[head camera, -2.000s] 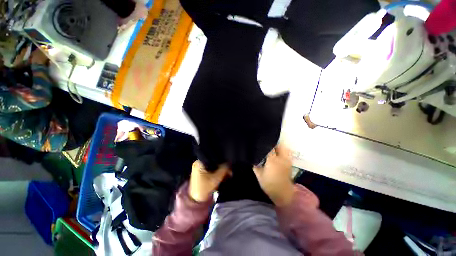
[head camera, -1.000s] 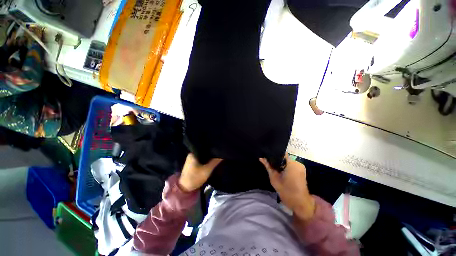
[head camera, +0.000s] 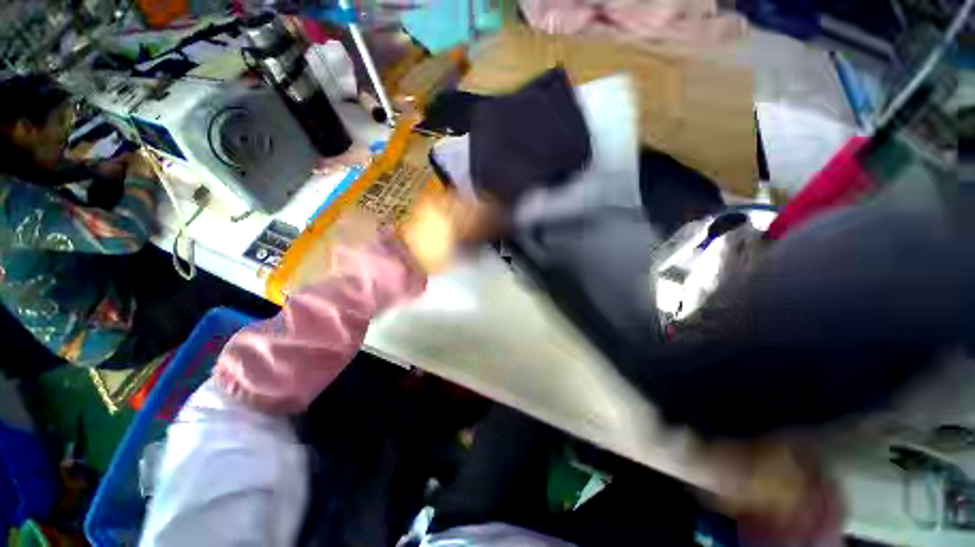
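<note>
A large black garment panel (head camera: 813, 310) is raised and blurred across the right side, in front of the sewing machine (head camera: 706, 256). It hides most of the machine's head and bed. My left hand (head camera: 438, 230) is blurred over the table's left part and grips the panel's far left end. My right hand (head camera: 775, 481) is strongly blurred at the lower right and holds the panel's near edge. A dark cloth piece (head camera: 529, 134) lies just beyond my left hand, beside white material.
Cardboard with orange tape (head camera: 396, 192) lies at the left. A blue crate (head camera: 118, 491) is at lower left. A pink holder (head camera: 818, 187) rises at the machine. Brown paper or board (head camera: 695, 102) is at the back. Another person's patterned sleeve (head camera: 53, 262) shows far left beside a second machine (head camera: 230, 139).
The view has tilted up. The panel has moved from in front of my lap up and to the right. My left hand has reached forward, and my right hand has moved out to the right.
</note>
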